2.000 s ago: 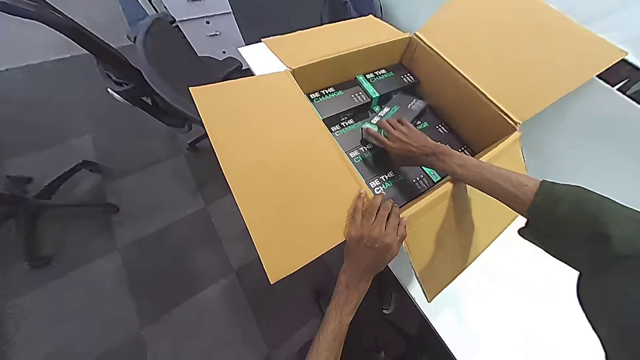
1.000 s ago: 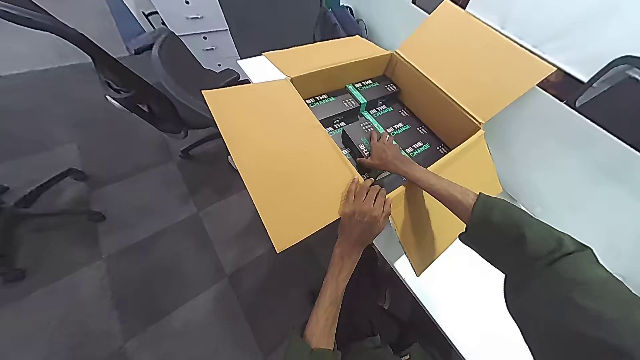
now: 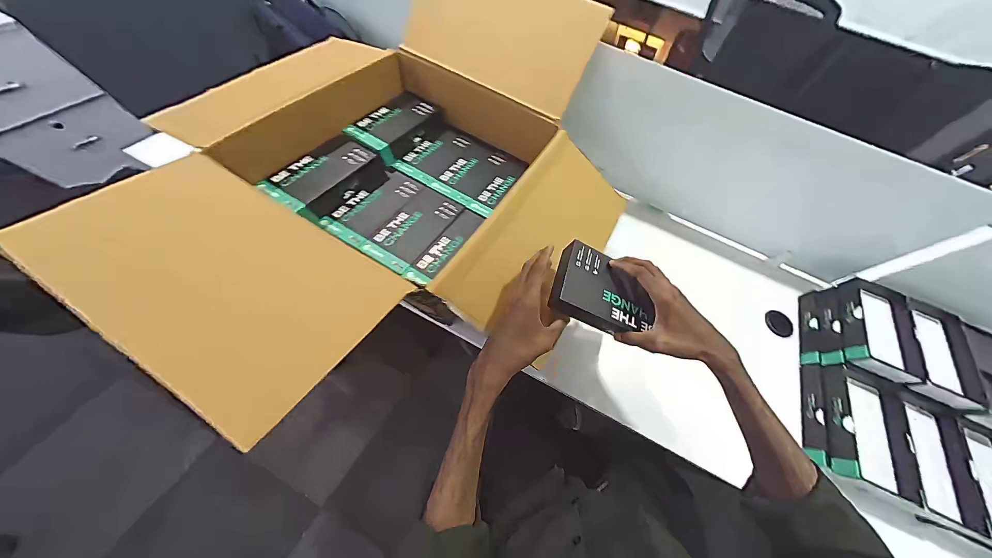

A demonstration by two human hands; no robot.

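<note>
My right hand (image 3: pixel 670 310) grips a small black box (image 3: pixel 593 283) with green and white lettering, above the white desk just right of the open cardboard carton (image 3: pixel 310 108). At the box's left side is my left hand (image 3: pixel 527 310), fingers apart and thumb near the lower corner; whether it touches the box is hard to tell. Inside the carton, similar black boxes with green ends (image 3: pixel 403 217) lie in two rows, some lower than others. The carton's flaps are folded outward.
Several black boxes with green and white parts (image 3: pixel 876 387) stand grouped on the white desk (image 3: pixel 682 387) at the right. A pale partition (image 3: pixel 736 155) runs behind the desk. A round black desk insert (image 3: pixel 779 323) lies near them. Grey drawers (image 3: pixel 70 116) are at upper left.
My right hand has left the carton and now holds a black box over the desk. My left hand has come off the carton's edge. The view has swung right, showing the grouped boxes.
</note>
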